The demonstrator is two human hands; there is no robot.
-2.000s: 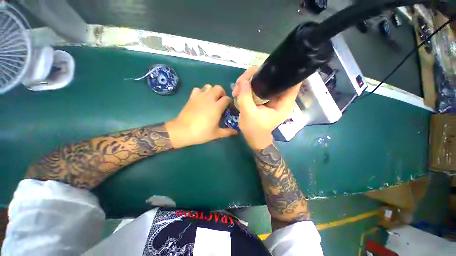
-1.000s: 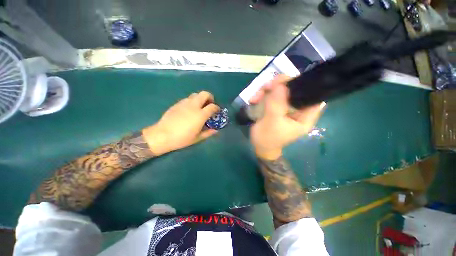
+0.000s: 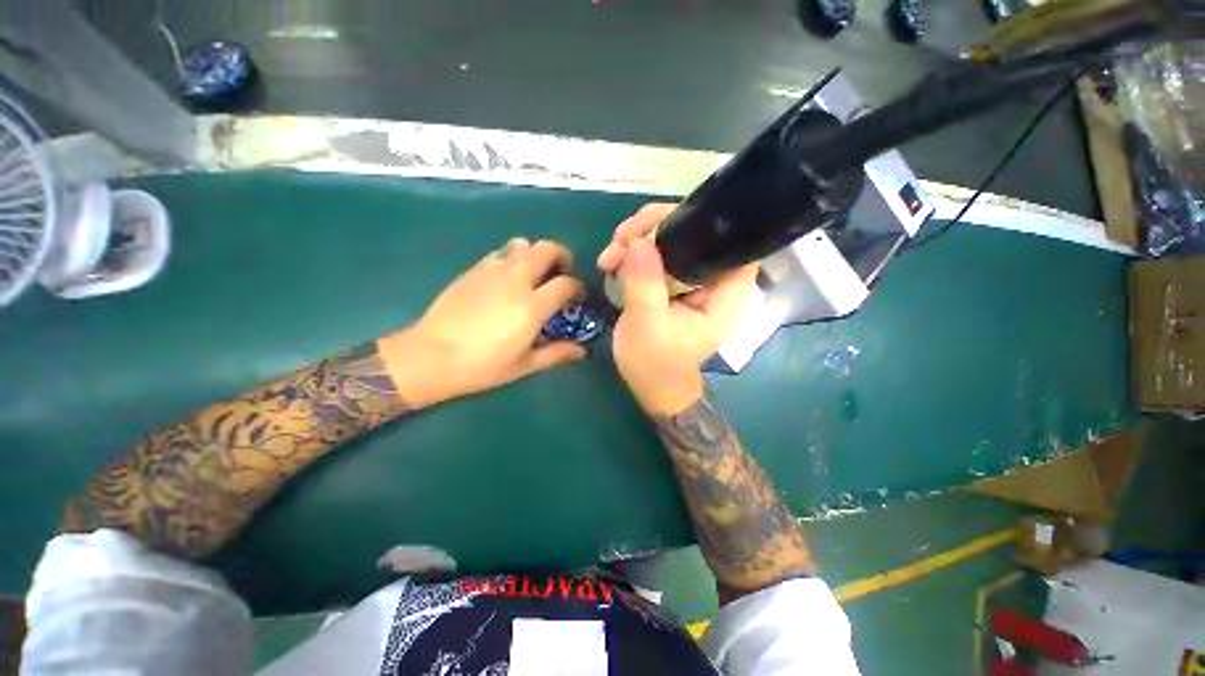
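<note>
A round blue patterned unit [image 3: 574, 322] lies on the green bench mat, partly covered by fingers. My left hand [image 3: 496, 314] holds it from the left, fingers around its edge. My right hand [image 3: 681, 310] grips the black electric screwdriver [image 3: 753, 205], with its pale nose beside the unit's upper right. A thick black cable runs from its rear to the upper right. The driver tip and any screw are hidden or too small to tell. The white and black screw feeder [image 3: 830, 271] stands just behind and right of my right hand.
A conveyor belt [image 3: 555, 66] runs beyond the whitish rail [image 3: 397, 145], with a blue unit [image 3: 217, 73] at left and several dark units at upper right. A white fan [image 3: 112, 238] stands at left. Cardboard boxes [image 3: 1169, 330] and plastic bags are at far right.
My right hand has brought the screwdriver left from the feeder to the unit under my left hand. The unit on the belt has moved left. The feeder shows lower behind the screwdriver.
</note>
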